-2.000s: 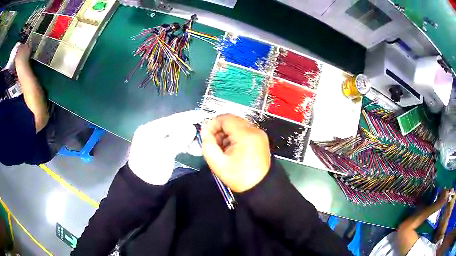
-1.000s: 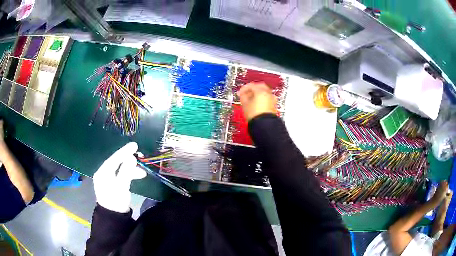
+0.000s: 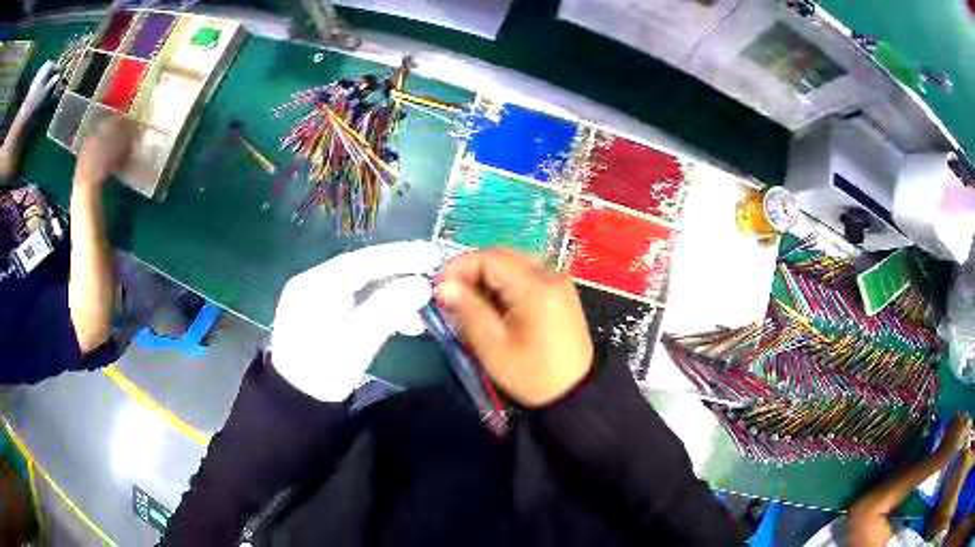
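Observation:
My left hand (image 3: 353,315), in a white glove, pinches the wire harness (image 3: 470,374) at its upper end in front of my body. The mixed-colour wires hang down to the right, blurred. My right hand (image 3: 524,326), bare, touches the same upper end with its fingertips; a small red bit shows there. Whether it holds a separate wire cannot be told. The connector housing is hidden in the fingers. The divided wire tray (image 3: 665,310) lies beyond my hands, with blue wires (image 3: 522,140), dark red wires (image 3: 633,176), green wires (image 3: 500,214), red wires (image 3: 620,249) and black wires (image 3: 612,318).
A loose harness pile (image 3: 347,144) lies left of the tray. Stacked harness rows (image 3: 823,353) and an amber-yellow roll (image 3: 757,213) are on the right. A coworker's arm (image 3: 94,246) reaches over another divided tray (image 3: 160,128) at the left. Another person's arms (image 3: 909,481) show at lower right.
My right hand has come back from the dark red compartment to my left hand. The harness has moved right with my left hand. The coworker's arm at the left now reaches over their tray.

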